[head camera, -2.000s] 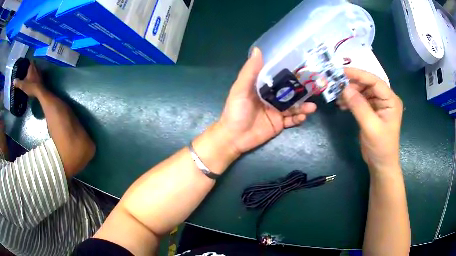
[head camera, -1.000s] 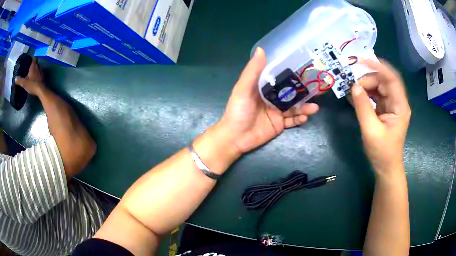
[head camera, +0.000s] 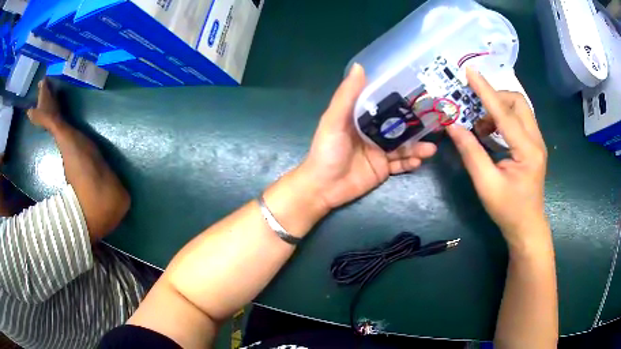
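My left hand (head camera: 347, 146) holds the frosted translucent housing (head camera: 402, 51) from below, tilted, thumb on its near rim. The black cooling fan (head camera: 393, 126) with a blue-grey hub sits at the housing's near end. The white circuit board (head camera: 455, 88) lies over the housing's open side, joined by red and black lead wires (head camera: 446, 111). My right hand (head camera: 507, 146) has its fingers on the board's right end, index finger on top and thumb at the lower edge. A white part, perhaps the cover (head camera: 515, 85), shows partly behind my right hand.
A coiled black cable (head camera: 374, 259) with a metallic plug lies nearer me. Blue and white cartons (head camera: 160, 41) stand back left. A white and frosted unit (head camera: 577, 41) and another carton (head camera: 604, 112) are at right. Another person's arm (head camera: 88, 177) reaches in at left on the green mat (head camera: 204, 150).
My right index finger has moved onto the board's upper face, and the board sits slightly further left and lower. The other person's hand no longer holds the black item at far left.
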